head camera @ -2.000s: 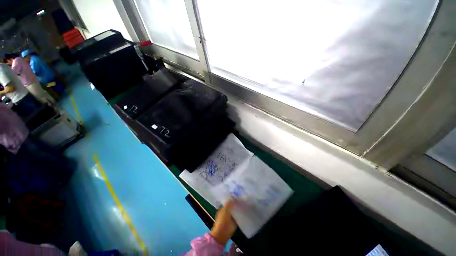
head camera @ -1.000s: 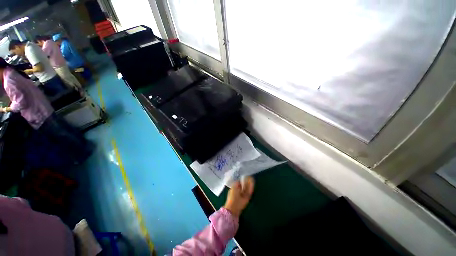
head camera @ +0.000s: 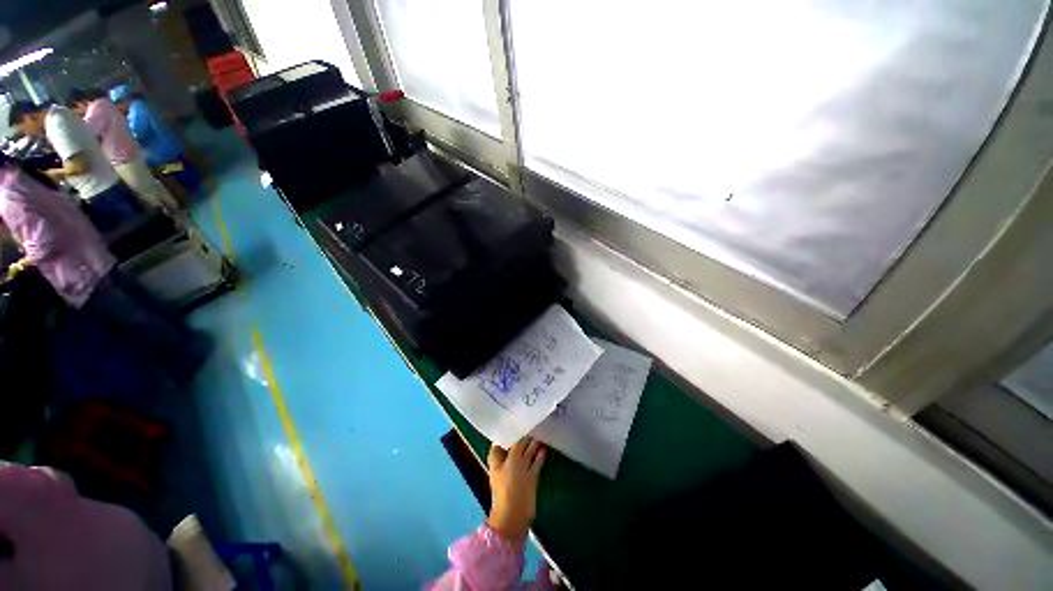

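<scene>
A white paper sheet with blue handwriting (head camera: 520,375) lies on the green bench mat, against the front of a black tray stack. A second written sheet (head camera: 612,404) lies flat to its right, partly under the first. My left hand (head camera: 514,479), bare with a pink sleeve, comes up from the bottom edge. Its fingertips touch the lower edge of the papers where they meet. The fingers look slightly apart and do not visibly grip a sheet. My right hand cannot be made out.
Black tray stacks under dark covers (head camera: 462,248) stand behind the papers, one marked 72. Another stack (head camera: 318,139) is farther back. A dark block (head camera: 762,520) lies at the lower right. Windows line the right side. People (head camera: 64,237) work across the blue aisle.
The sheet my left hand was lifting now lies flat, partly under the first. The hand has moved back towards the bench's aisle edge, and its grip on the sheet has loosened.
</scene>
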